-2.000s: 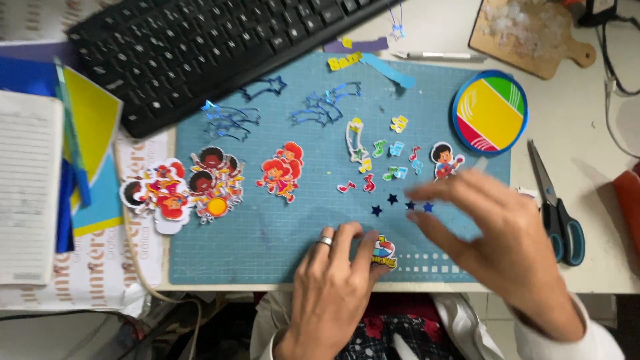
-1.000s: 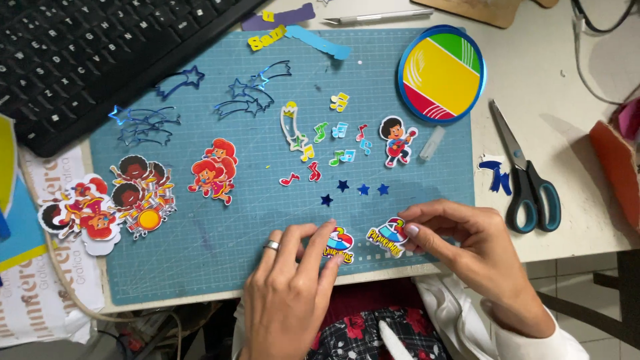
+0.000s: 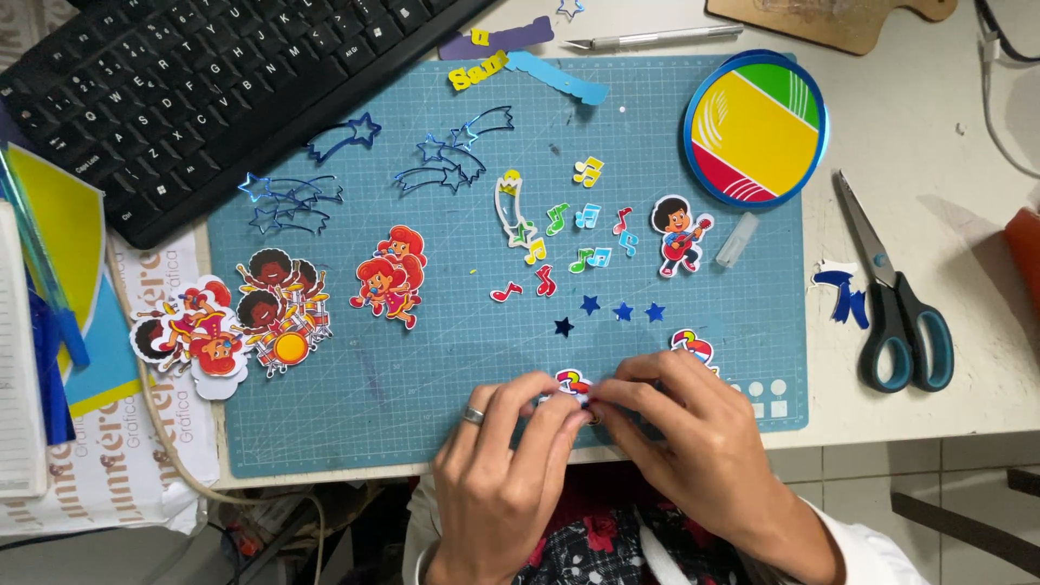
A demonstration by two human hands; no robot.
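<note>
Near the front edge of the blue cutting mat [image 3: 366,406], my left hand [image 3: 508,463] and my right hand [image 3: 691,431] meet with their fingertips on a small colourful paper cutout [image 3: 573,380]. Fingers hide most of it. A similar cutout [image 3: 691,345] lies partly behind my right hand. Small blue paper stars [image 3: 622,312] lie just above my fingers, and paper music notes [image 3: 587,215] are scattered farther up. A guitar player cutout [image 3: 679,236] lies to their right. Singer cutouts [image 3: 392,276] and drummer cutouts [image 3: 284,313] lie at the left.
A black keyboard [image 3: 203,89] covers the upper left. A round yellow, green and red piece [image 3: 756,130] lies upper right, with a craft knife [image 3: 658,37] above the mat. Scissors [image 3: 890,301] lie right of the mat. Blue star outlines [image 3: 455,154] lie on the mat's upper part.
My right hand has moved left to meet my left hand at the left one of two cutouts. The right cutout, which my right hand touched one second ago, now lies farther up behind it.
</note>
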